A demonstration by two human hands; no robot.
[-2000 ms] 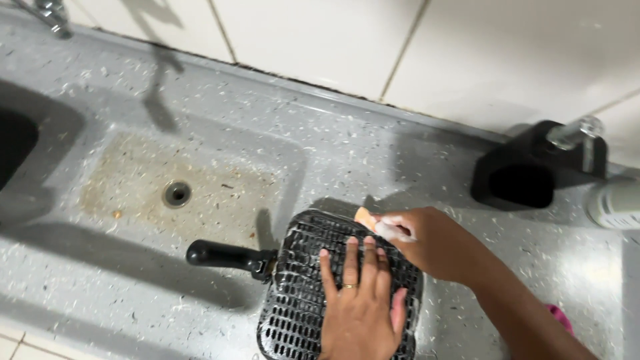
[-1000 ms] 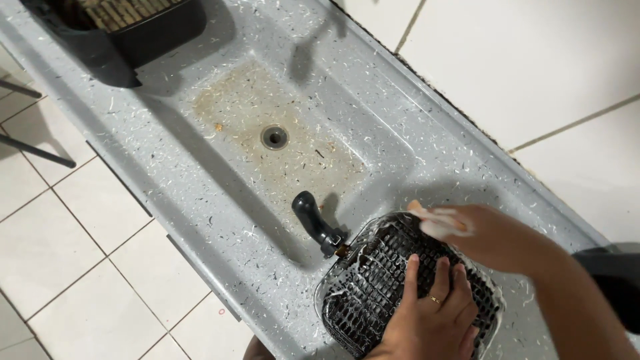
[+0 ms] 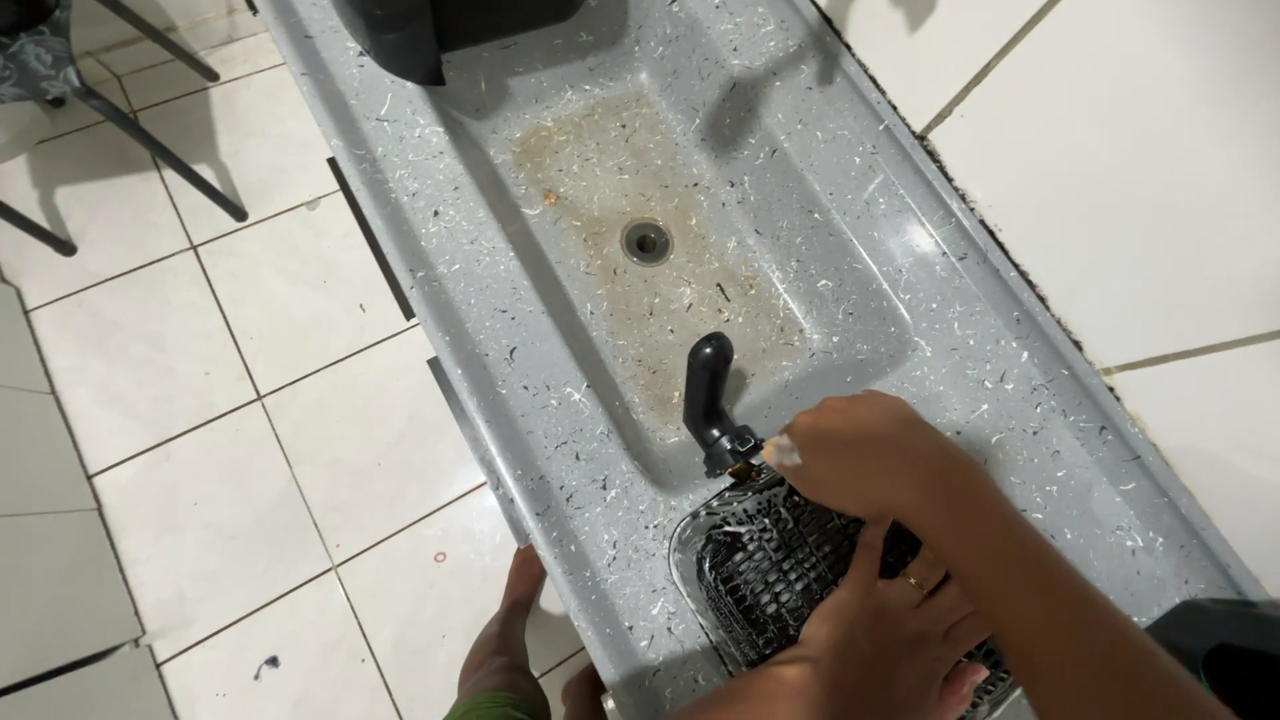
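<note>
A black perforated basket [image 3: 770,570] with a black handle [image 3: 708,385] lies wet and soapy on the counter beside the sink, its handle reaching over the basin edge. My left hand [image 3: 890,610], with a ring on one finger, rests on top of the grid with its fingers spread and partly covered by my right forearm. My right hand [image 3: 860,450] is closed at the handle end of the basket around what looks like a small sponge, mostly hidden. White foam [image 3: 787,450] shows at its fingertips.
The grey speckled sink [image 3: 620,150] has a stained floor and a round drain [image 3: 647,242]. A black container [image 3: 400,30] stands at its far end. White wall tiles [image 3: 1100,200] border the right. Chair legs [image 3: 165,150] and a bare leg [image 3: 505,630] are at left; a black object [image 3: 1220,640] is lower right.
My right hand has moved along the basket's edge to the corner by the handle. My left hand stays on the grid. The view has turned, bringing more floor in.
</note>
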